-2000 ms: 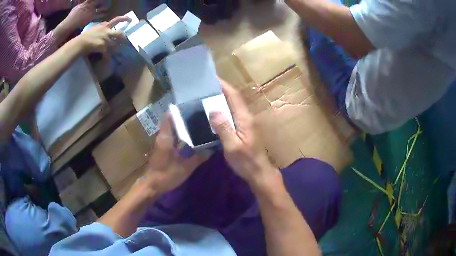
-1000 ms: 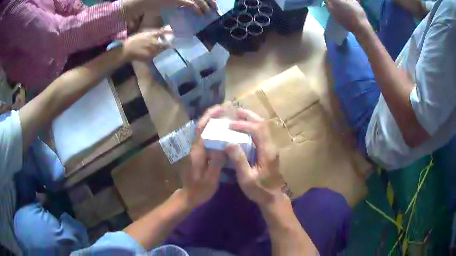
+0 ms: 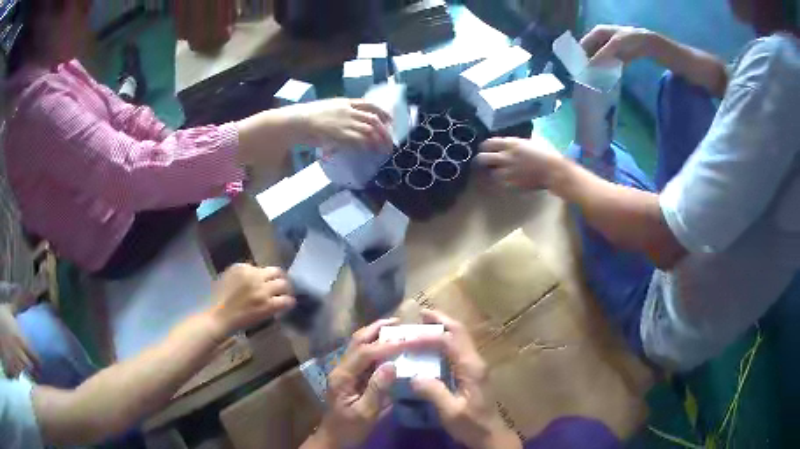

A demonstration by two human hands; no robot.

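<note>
A small white-topped retail carton (image 3: 416,361) is held upright between both my hands, low in the centre of the view. Its top looks covered by a white panel. My left hand (image 3: 360,381) grips its left side, with a finger across the top. My right hand (image 3: 456,377) grips its right side, with the thumb near the front top edge. The carton's lower part is hidden by my hands. An open carton (image 3: 379,250) with raised flaps and a dark inside stands just beyond my hands.
Brown cardboard (image 3: 561,307) lies flat beyond and right of my hands. A cluster of black tubes (image 3: 432,158) stands farther off, with several cartons (image 3: 522,98) around it. People's arms reach in from left (image 3: 132,377) and right (image 3: 605,202).
The view has tilted up, showing more cartons and people. My hands stay around the carton, now lower in view. A neighbour's hand at left has moved beside a blurred open carton.
</note>
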